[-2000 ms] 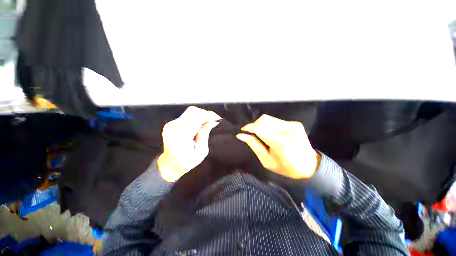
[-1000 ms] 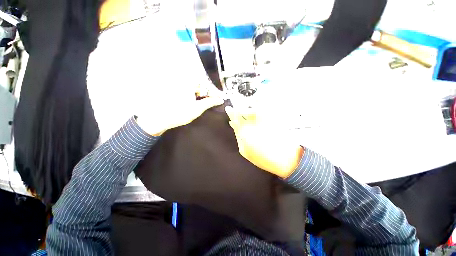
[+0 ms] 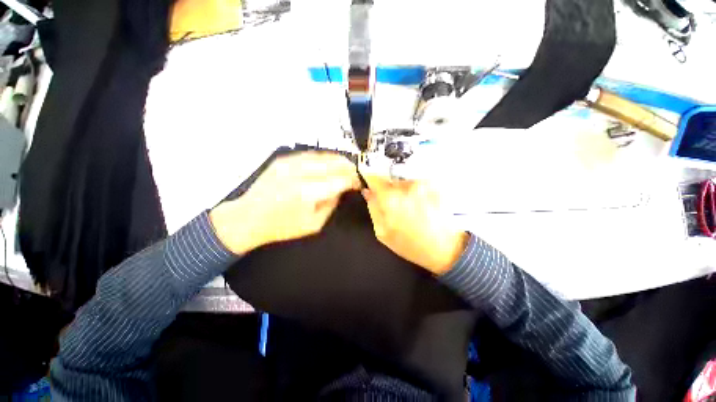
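Observation:
A black cut panel (image 3: pixel 353 271) lies from the needle area over the table's front edge towards my lap. My left hand (image 3: pixel 294 196) lies on the panel, its fingertips at the panel's edge just left of the needle area. My right hand (image 3: pixel 412 216) pinches the panel's edge at its fingertips. The two hands nearly touch. The presser foot and needle (image 3: pixel 363 157) are small and blurred just beyond the fingertips. The white sewing machine head (image 3: pixel 463 86) with blue trim is above the hands.
Stacked black cut pieces (image 3: pixel 94 157) hang over the table at left. A black strip (image 3: pixel 561 67) lies right of the machine head. A wooden-handled tool (image 3: pixel 634 114), a blue-bordered control panel (image 3: pixel 699 133) and a red item (image 3: pixel 706 208) are at right. A yellow-orange thing (image 3: pixel 204 17) is at the top left.
From above the lap, both hands moved up to the needle area with the panel. In the last second, my left hand spread over the panel, whose edge now shows beyond that hand.

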